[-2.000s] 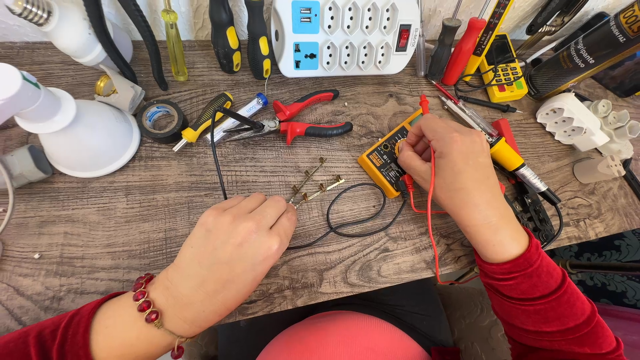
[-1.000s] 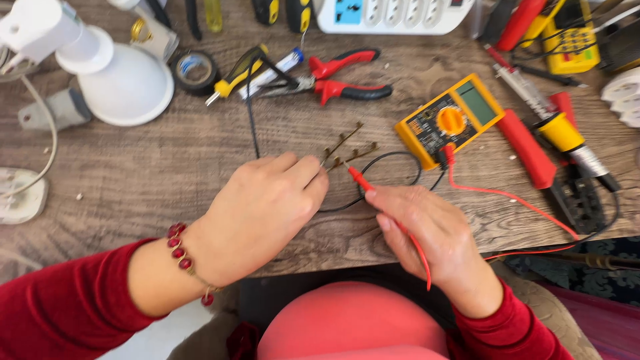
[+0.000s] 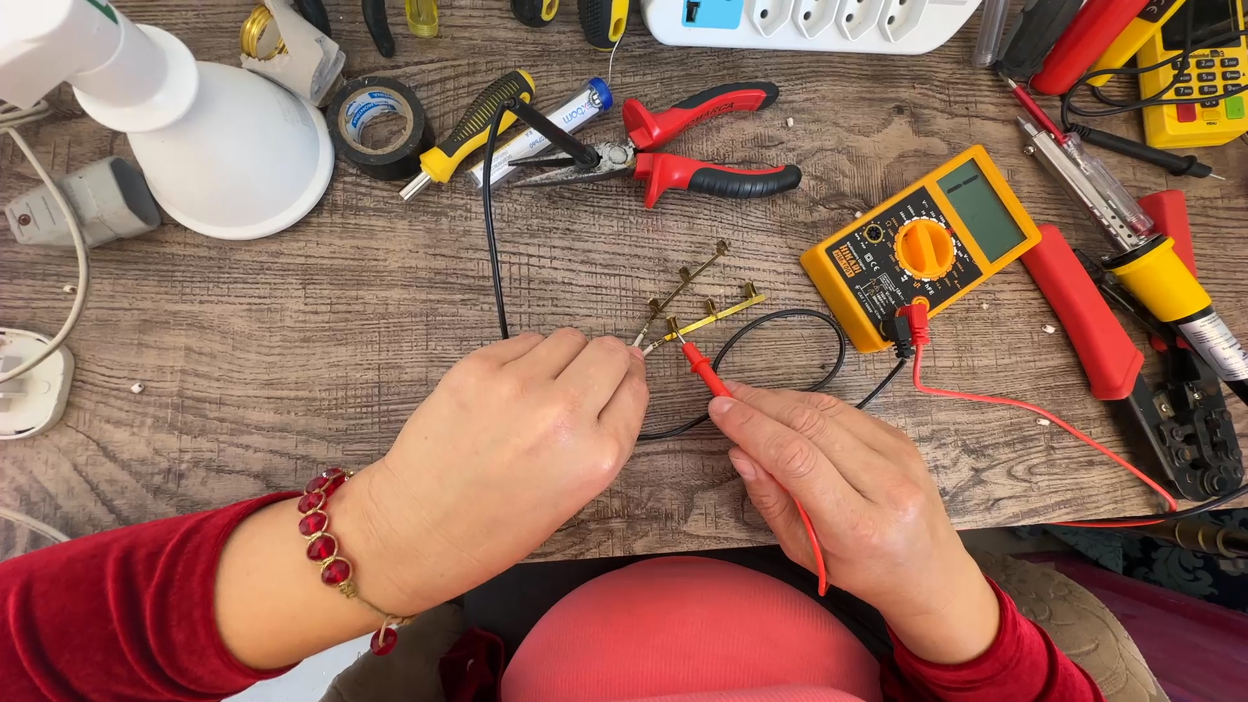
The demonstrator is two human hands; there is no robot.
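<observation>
My left hand (image 3: 526, 439) pinches the near ends of two thin brass contact strips (image 3: 717, 317), which fan out to the upper right; its fingertips are mostly hidden. Between the fingers of my right hand (image 3: 838, 478) is a red test probe (image 3: 704, 369), its tip at the lower strip near a small raised clip. A yellow digital multimeter (image 3: 924, 249) lies at the right with its red and black leads plugged in. The black lead loops behind the strips. The black probe (image 3: 556, 135) rests across the red-handled pliers (image 3: 717, 180), away from the strips.
Behind my hands lie a screwdriver (image 3: 478, 127), a solder tube (image 3: 541, 134), black tape (image 3: 380, 127) and a power strip (image 3: 809, 21). A white lamp (image 3: 229, 146) stands left. A soldering iron (image 3: 1160, 278) and a red-handled crimping tool (image 3: 1082, 312) lie right.
My right hand has left the multimeter's dial, where it was two seconds ago, and now holds the red probe at the strips. My left hand still pinches the strips. The view has shifted.
</observation>
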